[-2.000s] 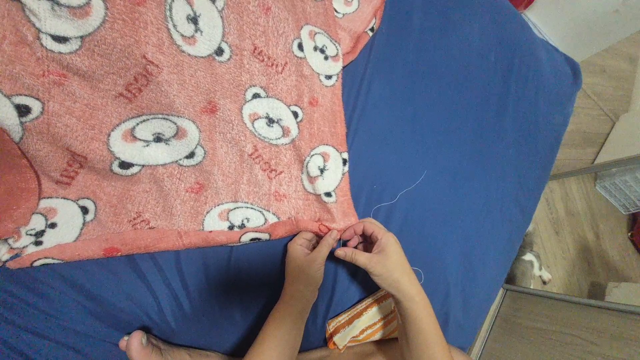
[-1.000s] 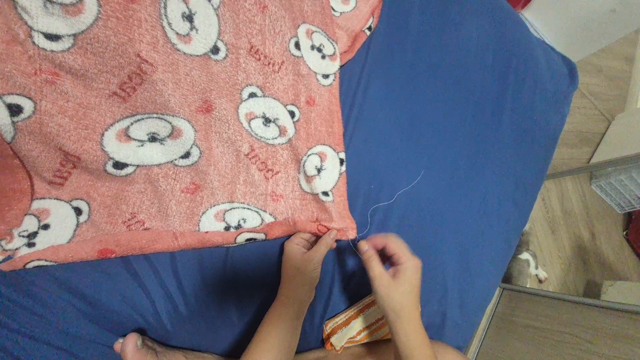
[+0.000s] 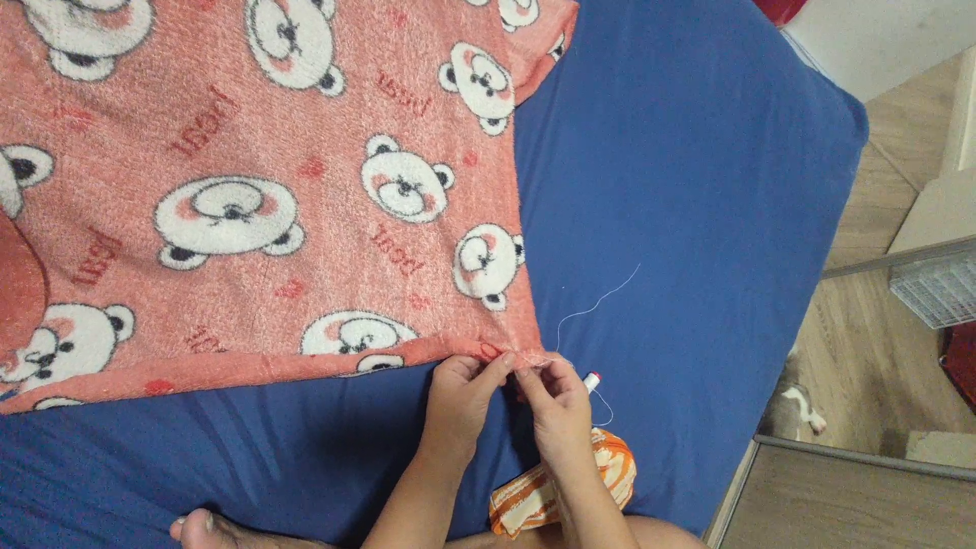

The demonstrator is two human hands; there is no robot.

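A pink fleece cloth with white bear faces [image 3: 320, 160] lies over a blue sheet, its lower edge folded into a hem. My left hand [image 3: 465, 396] pinches that hem between thumb and fingers close to the cloth's lower right corner. Just beside it, my right hand [image 3: 553, 389] grips the corner itself, thumb and fingertips on the fabric. White thread [image 3: 591, 309] runs from the corner up across the sheet, and a loop of it hangs by my right hand. A small white spool with a pink end [image 3: 592, 381] shows behind that hand. No needle can be made out.
An orange and cream patterned pouch [image 3: 526, 503] lies under my right forearm. The blue sheet [image 3: 701, 191] covers the bed, whose edge runs down the right. Beyond it are a wooden floor, a white wire basket [image 3: 934, 286] and a grey and white animal, partly hidden [image 3: 797, 404].
My right hand, lifted off the corner a second ago, is back on the fabric beside my left. My left hand has kept its hold on the hem. The white spool now shows beside my right hand.
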